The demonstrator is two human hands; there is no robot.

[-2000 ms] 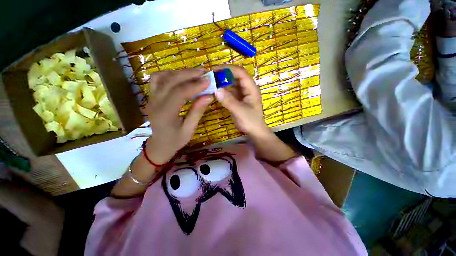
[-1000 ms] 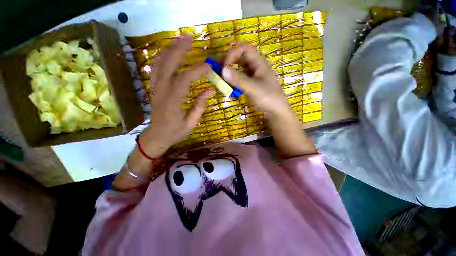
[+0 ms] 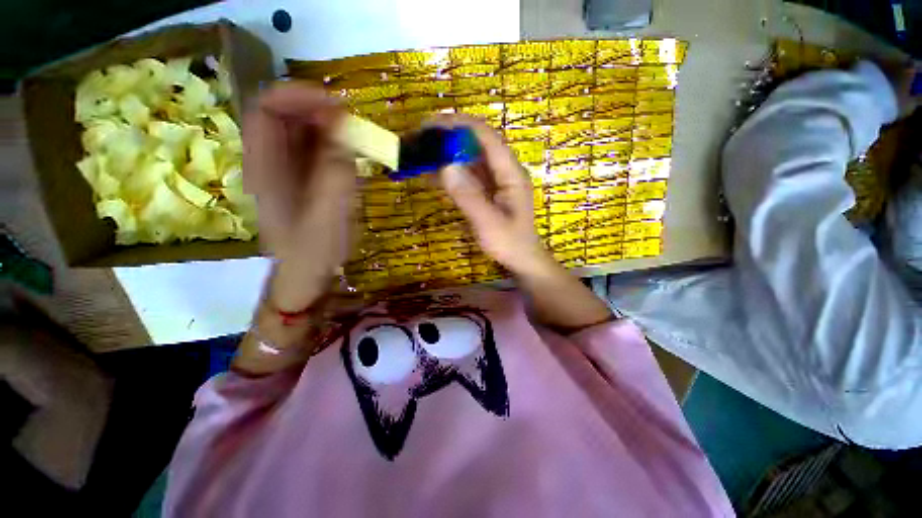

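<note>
My right hand [image 3: 492,192] holds a shiny blue cylindrical cell [image 3: 435,150] between thumb and fingers above the sheet of gold pieces. My left hand [image 3: 303,182] is blurred and holds one end of a pale yellow piece [image 3: 370,142]. The other end of the pale piece meets the left end of the cell; whether it is still stuck there I cannot tell. The sheet of gold pieces [image 3: 596,152] lies flat under both hands, in rows with thin dark leads across it.
An open cardboard box [image 3: 243,76] with pale yellow pieces [image 3: 162,172] stands at the left, close to my left hand. White work sheet [image 3: 404,22] shows behind the gold sheet. Another person's pale sleeve [image 3: 799,202] is at the right, beside more gold pieces.
The loose blue cell on the gold sheet is gone from there. The pale piece, earlier along the cell in my hands, now extends left from it in my left hand. The view has shifted slightly.
</note>
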